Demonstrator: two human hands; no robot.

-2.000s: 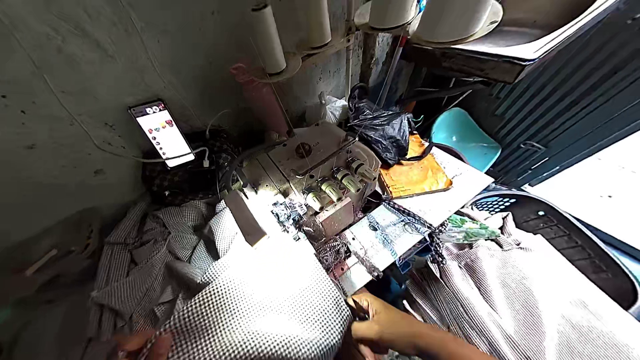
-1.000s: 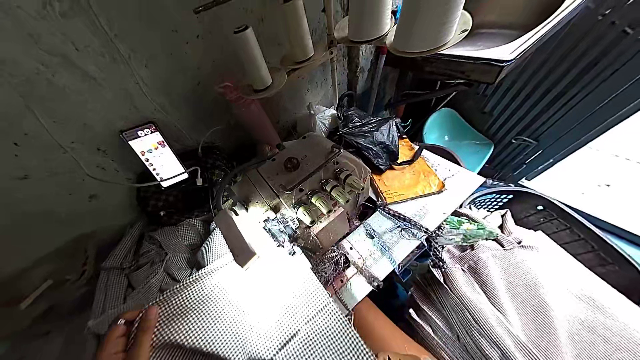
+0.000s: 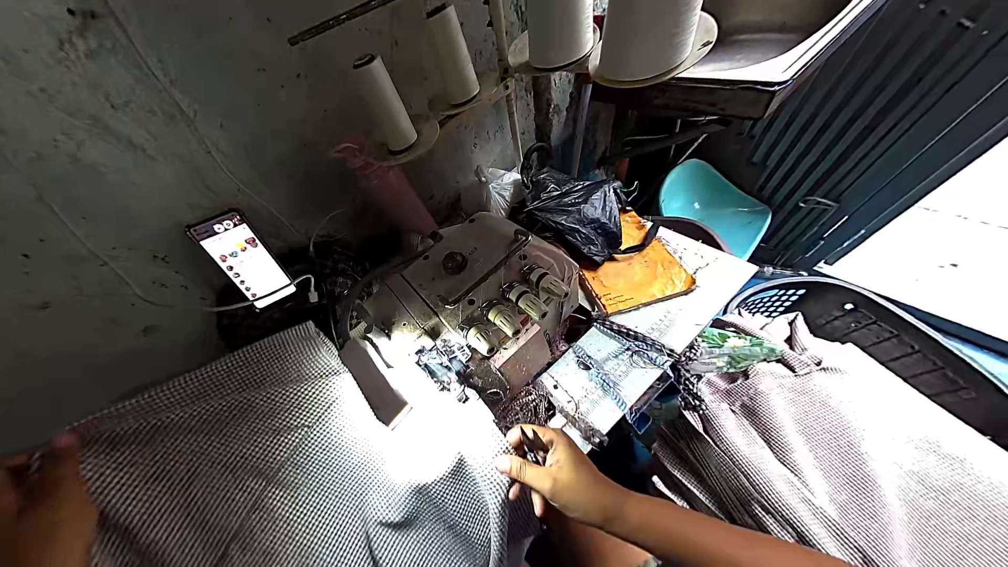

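A checked fabric [image 3: 260,457] spreads over the front of an overlock sewing machine [image 3: 472,276], brightly lit near the needle area [image 3: 445,362]. At the far left edge, my left hand [image 3: 51,496] grips the fabric's edge and is partly out of frame. My right hand [image 3: 555,472] is closed around small dark thread snips [image 3: 533,445], their blades pointing up, and it also touches the fabric's right edge below the machine. Cones of white thread [image 3: 386,102] stand on the holders above the machine.
A phone [image 3: 242,260] with a cable leans at the wall. Right of the machine lie an orange packet [image 3: 642,272], a black plastic bag [image 3: 575,209] and cut fabric strips [image 3: 622,362]. More checked fabric [image 3: 827,441] drapes over a dark basket [image 3: 890,339]; a turquoise chair [image 3: 713,205] stands behind.
My left hand has moved left and lifted the fabric's left part, which now covers the dark heap behind. My right hand has come back into view with the snips.
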